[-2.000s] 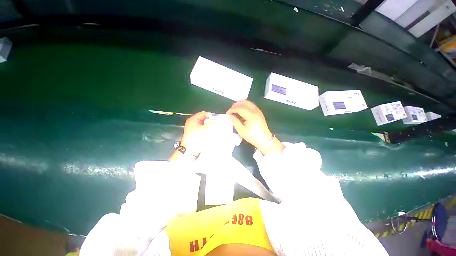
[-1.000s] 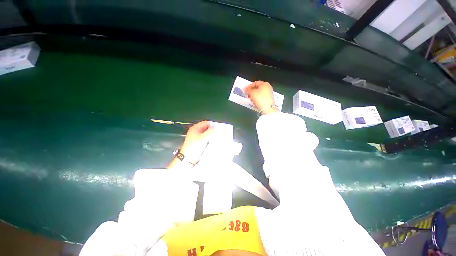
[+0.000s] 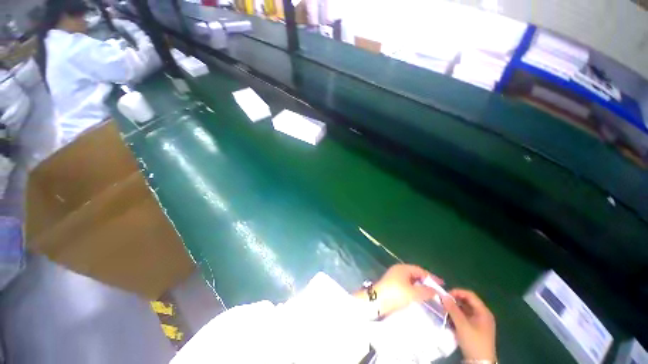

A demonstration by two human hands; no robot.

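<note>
My left hand [image 3: 399, 286] is low right of centre, its fingertips pinching the end of a white label strip [image 3: 435, 286]. My right hand [image 3: 472, 320] is just right of it, fingers bent and touching the same strip. The rest of the strip hangs below the hands and blends with the white sleeves. A white product box [image 3: 568, 318] with a dark printed block lies on the green conveyor [image 3: 398, 192] to the right of my hands.
White boxes [image 3: 299, 126] lie farther up the conveyor. A large open brown carton [image 3: 106, 213] stands left of the line. A person in white [image 3: 78, 71] works at the far left. Shelves with stacked white goods [image 3: 558, 46] stand at the back right. Part of another box shows at the lower right edge.
The view has swung left along the line, bringing the person and carton into sight. My right hand has left the box it was touching and come back beside my left hand at the strip.
</note>
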